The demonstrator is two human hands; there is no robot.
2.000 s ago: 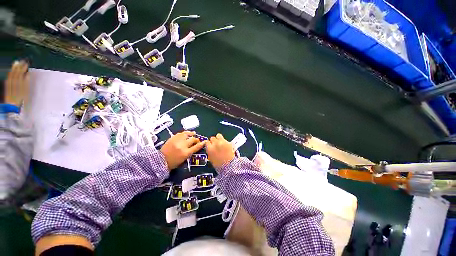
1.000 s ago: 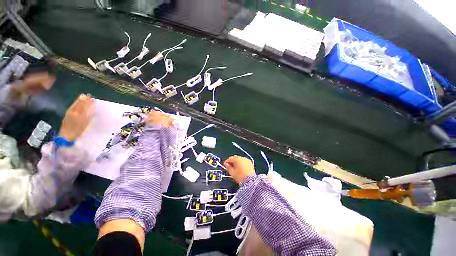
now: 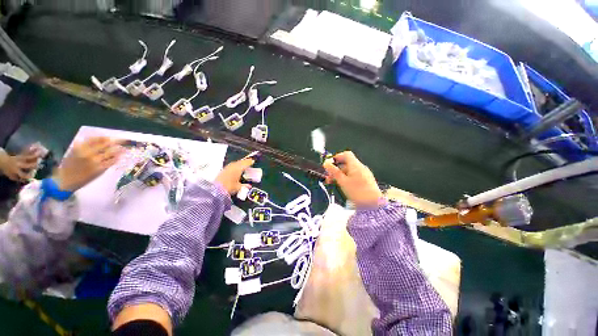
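My right hand (image 3: 354,178) is raised over the bench's far edge. Its fingertips pinch a small dark and white corded part, and a blurred white piece (image 3: 318,140) shows beyond them. My left hand (image 3: 231,177) is beside a white adapter housing (image 3: 252,174); I cannot tell if it grips it. Part-assembled adapters (image 3: 260,214) with black and yellow boards lie in white housings between my forearms, their coiled white cords (image 3: 298,270) to the right. Circuit boards (image 3: 152,177) lie piled on a white sheet (image 3: 124,221) at left.
Another person's hand (image 3: 85,163) is over the sheet's left side. Adapters (image 3: 203,114) sit in a row on the green belt. A blue bin (image 3: 452,88) and white trays (image 3: 331,42) stand beyond. An orange tool (image 3: 452,218) and cream pad (image 3: 334,275) are at right.
My left hand has moved right from the board pile to the housing. My right hand has risen from the adapters towards the belt and now holds the corded part. The view has shifted.
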